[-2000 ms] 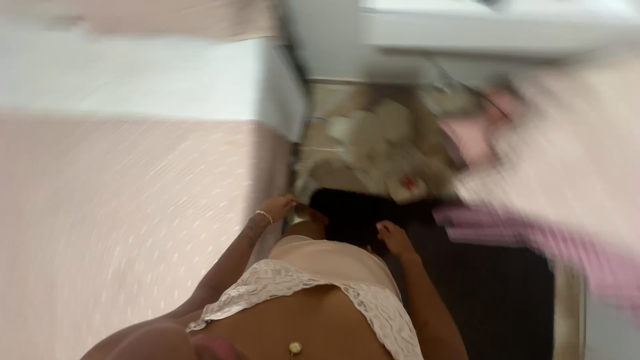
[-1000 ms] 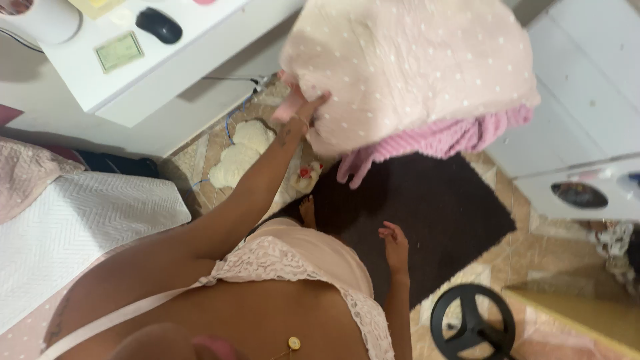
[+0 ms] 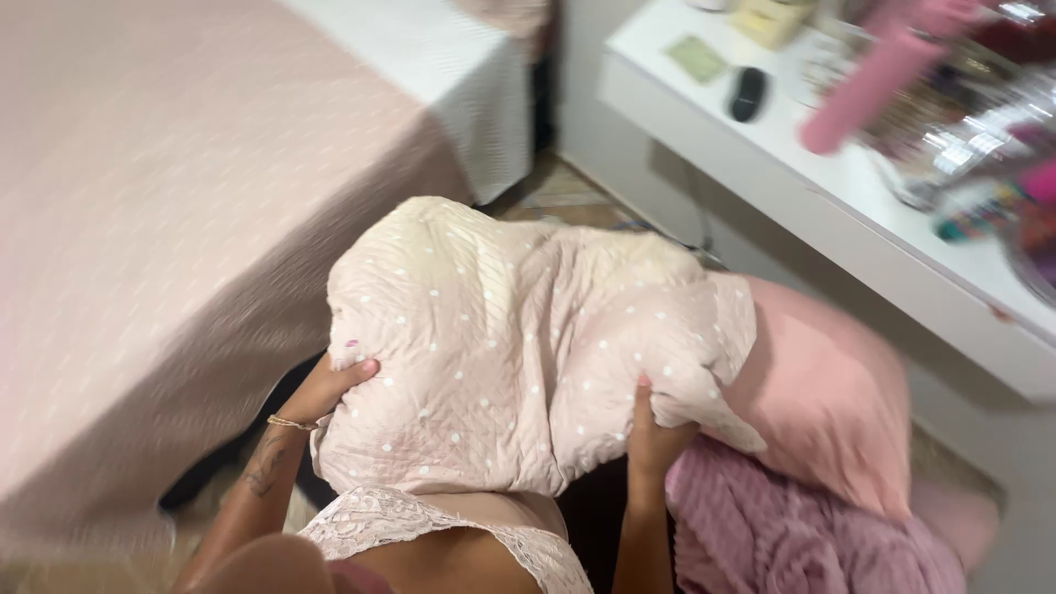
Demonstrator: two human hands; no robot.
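A pale pink pillow in a white-dotted cover [image 3: 487, 355], with yellowish patches near its far edge, is held in front of my body. My left hand [image 3: 334, 388] grips its left side, the thumb on top and the fingers hidden beneath. My right hand [image 3: 657, 425] grips the near right part, thumb on top, beside a loose corner of cloth. Partly behind the pillow's right side is a plain pink pillow [image 3: 825, 388]. Below that lies a mauve ribbed plush blanket [image 3: 792, 520].
A bed with a pink and white cover [image 3: 206, 206] fills the left. At the upper right a white wall-mounted desk [image 3: 742, 157] holds a black computer mouse [image 3: 748, 94], a pink cylindrical object [image 3: 874, 87] and other blurred items. Patterned floor [image 3: 569, 194] shows between them.
The dotted bedding, at the upper right a second ago with my left hand at its edge, is now in front of me in both hands. My right hand, free before, has closed on it.
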